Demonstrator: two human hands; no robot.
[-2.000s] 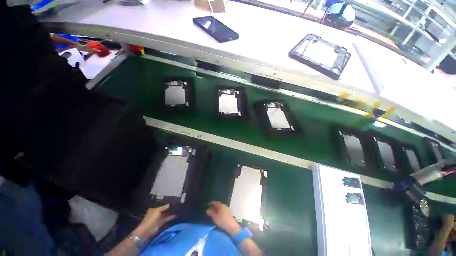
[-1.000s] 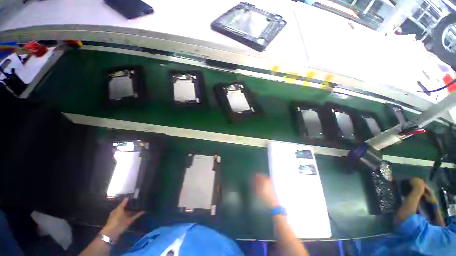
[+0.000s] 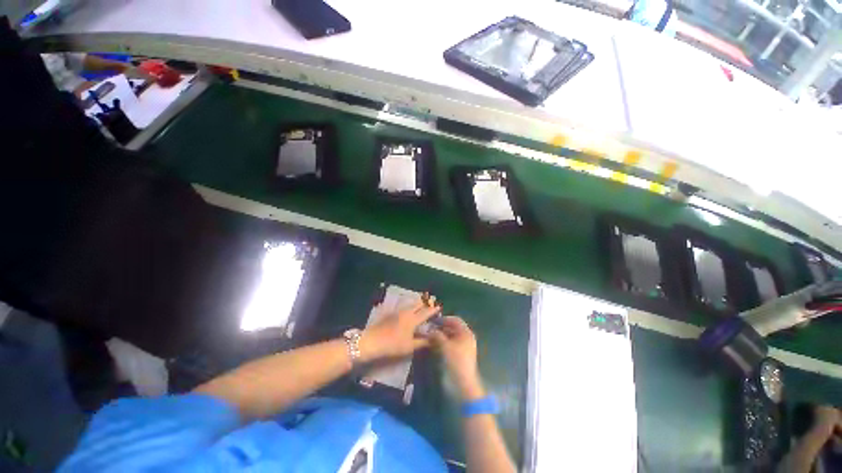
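A tablet unit (image 3: pixel 395 358) with a silver-white inner area lies on the green bench in front of me. My left hand (image 3: pixel 395 334), with a silver bracelet on the wrist, reaches over its top end. My right hand (image 3: pixel 454 344), with a blue wrist strap, meets it there. A small dark piece, probably a circuit board (image 3: pixel 430 325), is between my fingertips; it is mostly hidden and blurred. A second tablet unit (image 3: pixel 275 288) in a black tray lies to the left, with glare on it. The white board tray (image 3: pixel 583 397) at right holds one green-black circuit board (image 3: pixel 607 321) at its top.
Beyond the pale rail (image 3: pixel 369 242), several tablets in black trays lie on the green conveyor belt (image 3: pixel 559 222). A large black mass fills the left side. A black cylindrical device (image 3: pixel 734 345) and a screw tray (image 3: pixel 761 416) stand at right, near another person's hand (image 3: pixel 822 425). A raised white shelf runs behind.
My right hand has come from the board tray to the tablet's top end. My left hand has moved from the left tablet to meet it. The board tray shows one board instead of two.
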